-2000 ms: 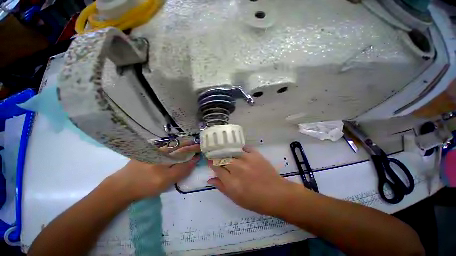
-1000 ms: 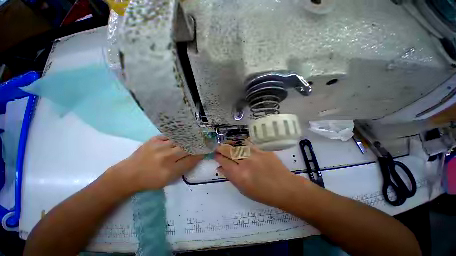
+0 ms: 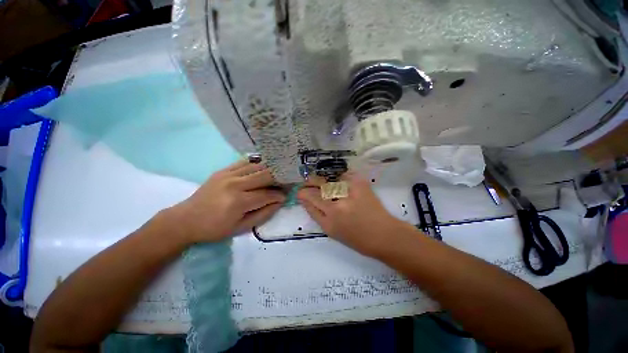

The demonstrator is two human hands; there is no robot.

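The off-white sewing machine head stands over the table, with a cream ribbed tension dial. My left hand holds sea-green fabric at the needle area, fingertips left of the foot. My right hand has its fingertips on the same fabric, beside the small cream ridged block. The gathered ruffle strip hangs from under my left hand over the table's front edge. The sheer garment panel spreads on the table behind my left hand. The needle tip is hidden.
Black snips lie right of my right hand. Black-handled scissors and a white crumpled scrap lie further right. A blue basket stands at the left edge, a pink pad at the far right.
The view has shifted, so the machine head sits differently in the picture. More of the sheer panel shows at the left. Both hands stay near the foot with the fabric.
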